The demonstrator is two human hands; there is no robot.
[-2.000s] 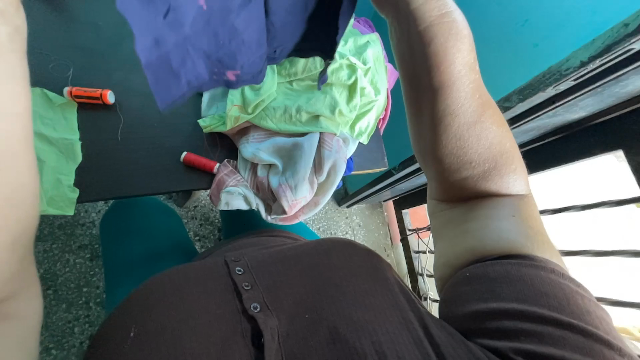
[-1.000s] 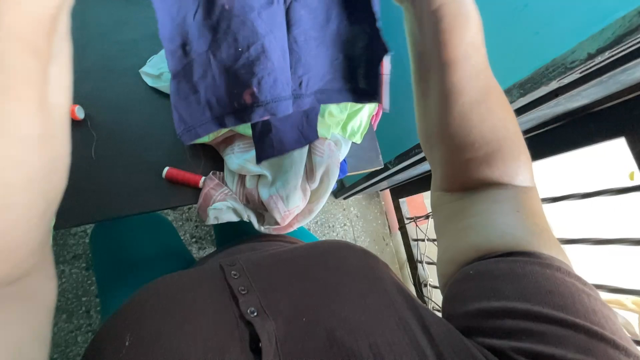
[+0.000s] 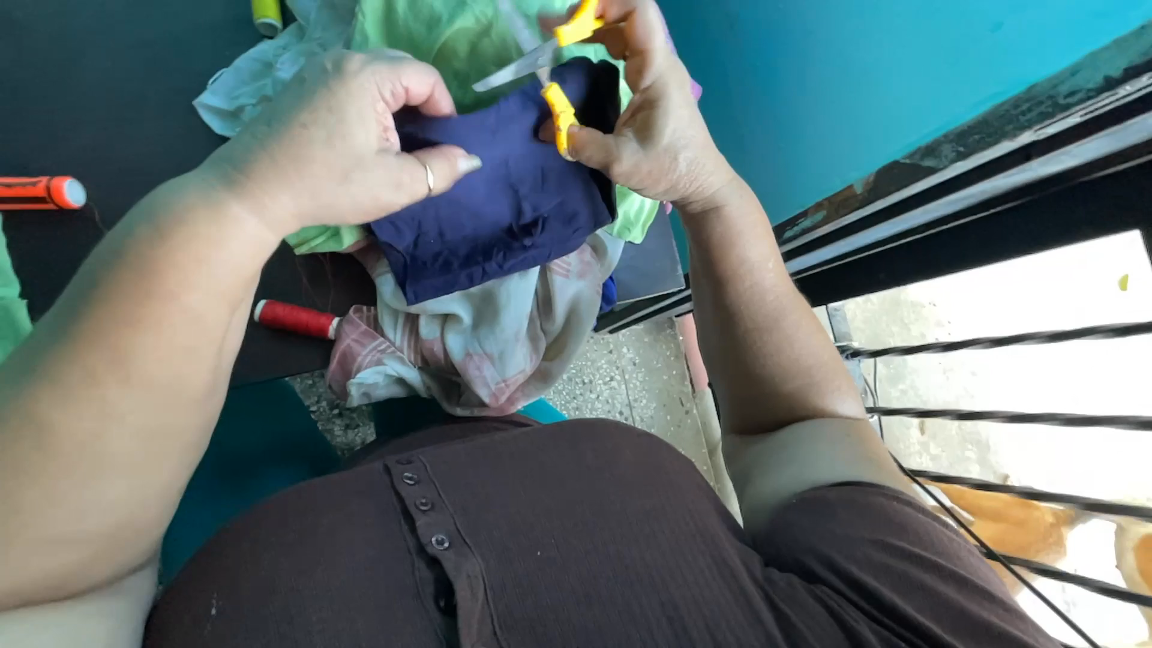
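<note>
My left hand (image 3: 360,135), with a ring on one finger, pinches the left part of a dark blue cloth (image 3: 504,207) between thumb and fingers. Yellow-handled scissors (image 3: 560,108) are in my right hand (image 3: 652,117), fingers at the handles, their blades apart over the cloth's upper edge and pointing left. Beneath the blue cloth lie a light green cloth (image 3: 423,36) and a white and pink checked cloth (image 3: 495,351), which hangs over the table edge. A red thread spool (image 3: 297,319) rests against the checked cloth.
The dark table (image 3: 108,108) also holds an orange spool (image 3: 40,193) at the left, a yellow-green spool (image 3: 267,16) at the top and a green cloth (image 3: 11,297) at the left edge. A teal wall (image 3: 882,90) and a barred opening (image 3: 1017,414) stand at the right.
Both hands, out of view a second ago, are now in view over the pile, with scissors in the right one. The blue cloth, hanging high before, now lies lower and bunched.
</note>
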